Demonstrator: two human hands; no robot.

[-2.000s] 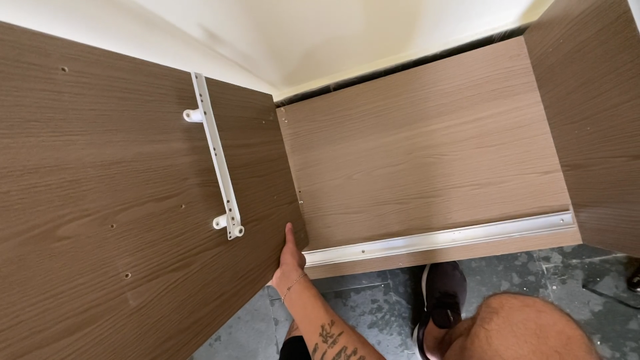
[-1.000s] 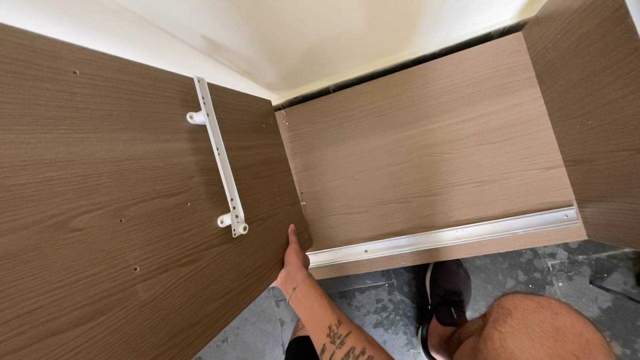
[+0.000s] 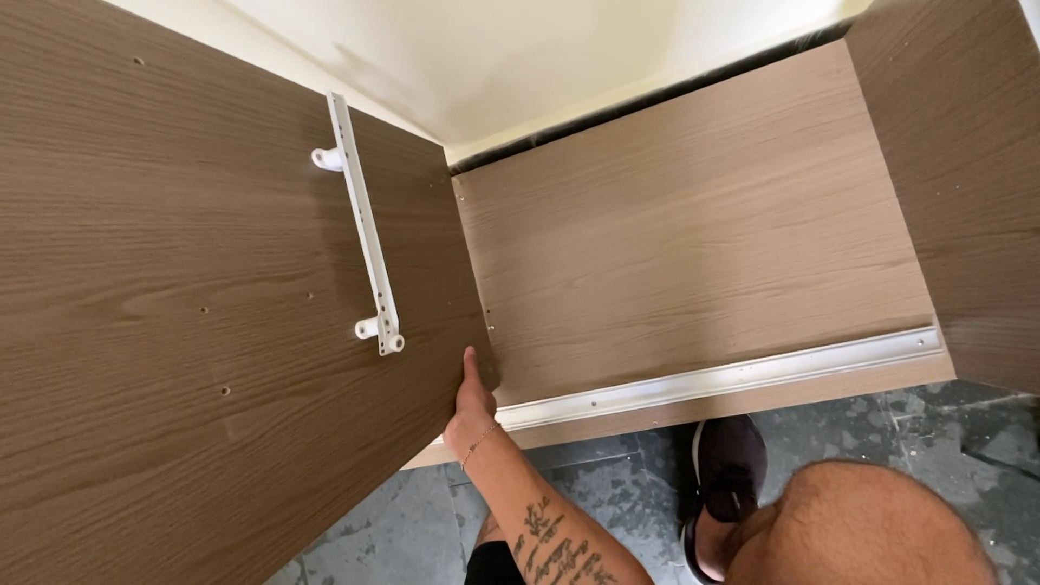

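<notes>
My left hand grips the lower front edge of the wood-grain side panel at left. Its thumb lies up along the panel's inner face; the fingers are hidden behind the edge. On that face is a white metal bracket rail with small holes and white round-ended mounts. The lighter bottom panel adjoins the side panel, to the right of my hand. A pale metal track runs along its front, its left end close to my wrist. My right hand is not in view.
Another wood-grain panel stands at right. A cream wall rises behind the bottom panel, with a dark gap between them. My shoe rests on the grey tiled floor, and my bare knee is at lower right.
</notes>
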